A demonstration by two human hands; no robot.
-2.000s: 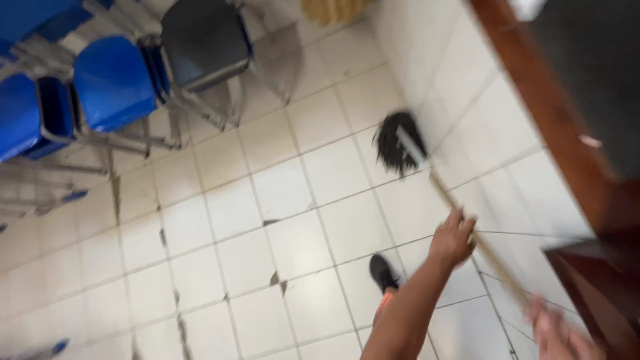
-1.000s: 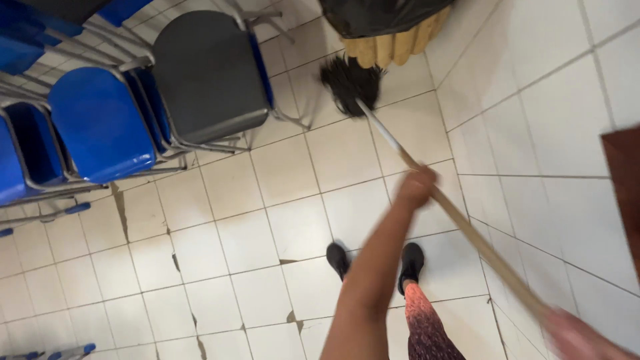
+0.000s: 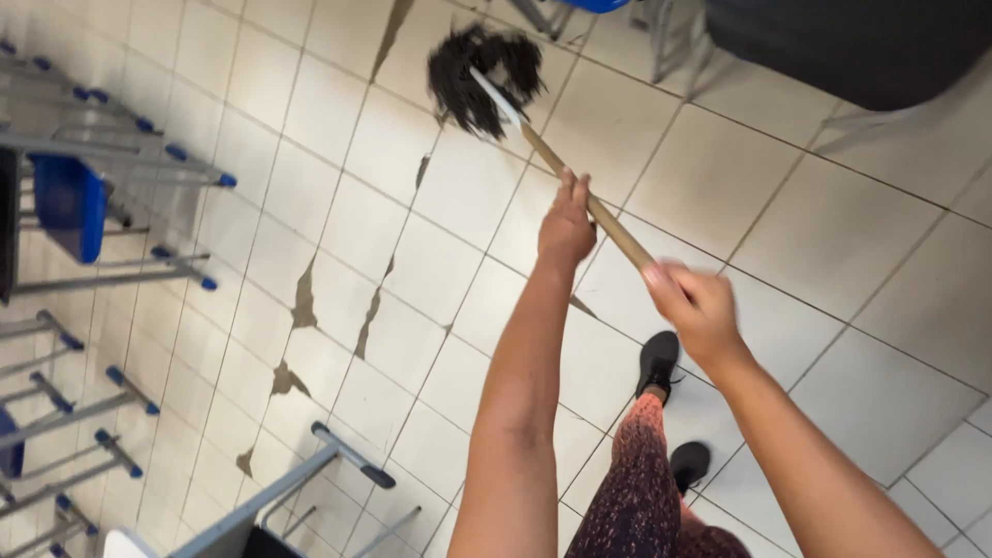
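Observation:
A mop with a dark, stringy head [image 3: 484, 77] lies against the tiled floor at the top of the view. Its pale socket joins a wooden handle [image 3: 616, 231] that slants down to the right. My left hand [image 3: 568, 225] grips the handle's forward part, its fingers partly seen along the wood. Lower down, my right hand [image 3: 692, 306] is closed around the handle near its visible end, slightly blurred. My dark shoes and patterned leggings show below the handle.
A dark chair seat [image 3: 860, 46] and metal chair legs are at the upper right. Along the left stand several metal-framed desks and chairs, one with a blue seat [image 3: 70, 205]. A metal leg with dark end caps [image 3: 341, 449] reaches in at the lower left. Some floor tiles [image 3: 306, 294] are chipped.
The view has swung strongly toward the desks. The mop head, beside a black bag and the wall a second ago, is now on the floor near chair legs. My hands are closer together on the handle.

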